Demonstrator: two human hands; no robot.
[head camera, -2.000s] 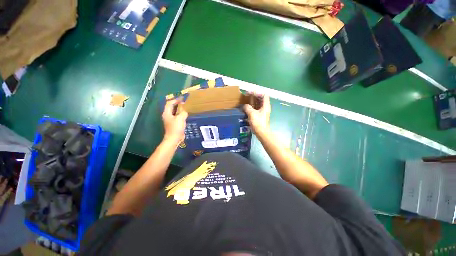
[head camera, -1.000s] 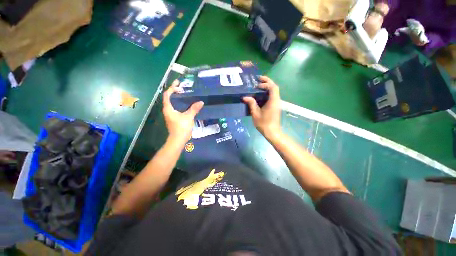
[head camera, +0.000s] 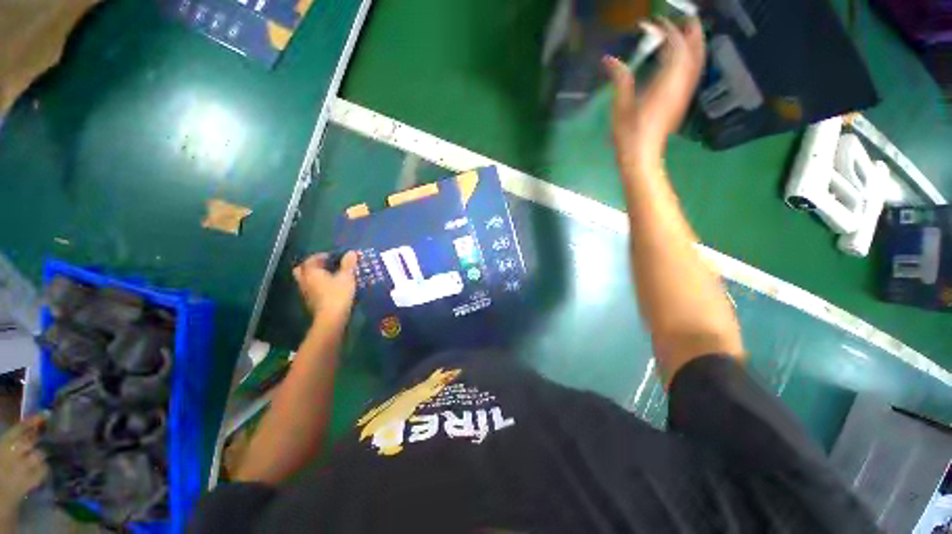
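A flat navy carton blank (head camera: 433, 250) with a white product picture and tan-edged flaps lies near my body on the green tabletop. My left hand (head camera: 329, 282) grips its left edge. My right hand (head camera: 658, 99) is stretched out over the green belt with its fingers apart, beside a blurred navy carton (head camera: 585, 52). I cannot tell whether it touches that carton. Another navy carton (head camera: 783, 68) stands to the right of my right hand.
A blue crate (head camera: 193, 386) of dark grey parts is at left, with another person's hand (head camera: 19, 459) beside it. A white product (head camera: 846, 183) and a navy carton (head camera: 917, 256) are at far right. A pale rail (head camera: 418, 146) edges the belt. A cardboard scrap (head camera: 227, 216) lies at left.
The box my hands held up has left them. My left hand has lowered to the flat blank, and my right hand has moved up and right over the belt. A white product now shows at right.
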